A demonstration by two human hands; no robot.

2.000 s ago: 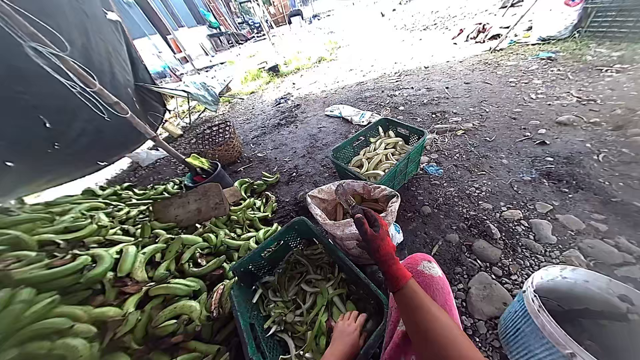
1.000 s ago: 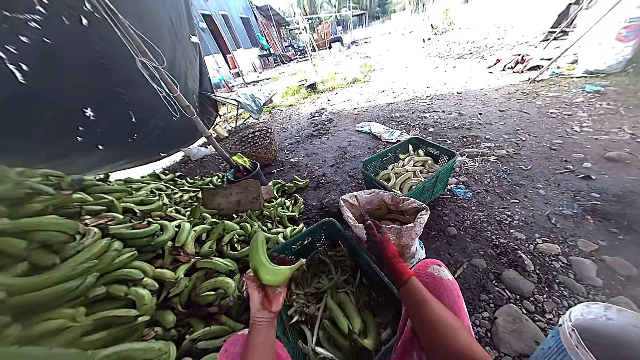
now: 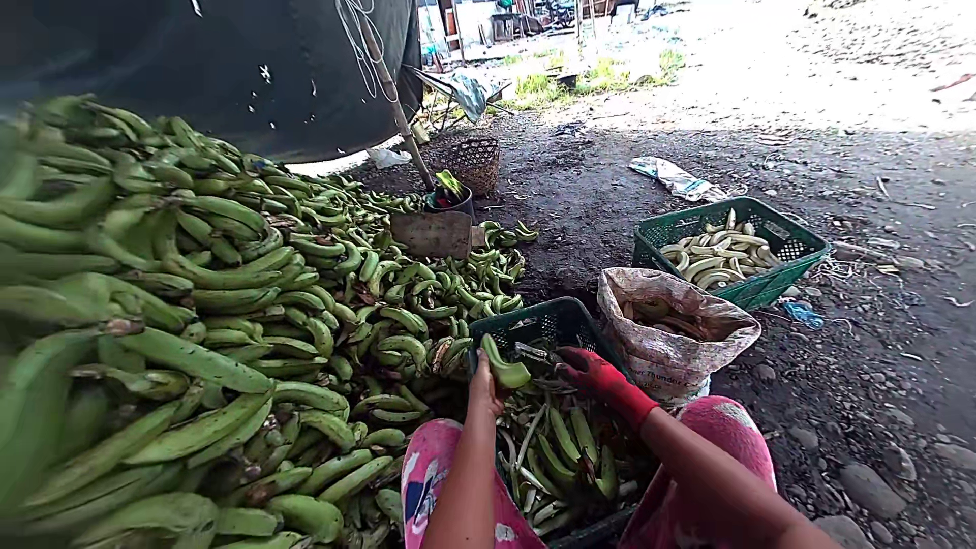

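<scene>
My bare left hand (image 3: 488,387) grips a green plantain or banana (image 3: 505,364) over the near green plastic crate (image 3: 560,314). In a red glove, my right hand (image 3: 598,377) holds a small metal-bladed tool (image 3: 534,351), its tip close to the fruit. Green peels and several unpeeled fruits (image 3: 563,436) lie in that crate between my knees. Just right of it stands an open woven sack (image 3: 648,364) with brownish contents. Beyond the sack, peeled pale fruits (image 3: 720,255) fill part of another green crate (image 3: 785,271).
A big heap of green fruit (image 3: 252,305) rises at the left. A board-like blade (image 3: 432,234), a dark bucket (image 3: 455,202), a pole (image 3: 396,107) and a wicker basket (image 3: 478,164) stand behind it. Stones (image 3: 871,488) and a flattened sack (image 3: 679,179) lie on the ground.
My left hand was in the near crate, then raised with a green fruit over the heap's edge; it is now over the crate. My right hand has moved from the sack to beside the fruit.
</scene>
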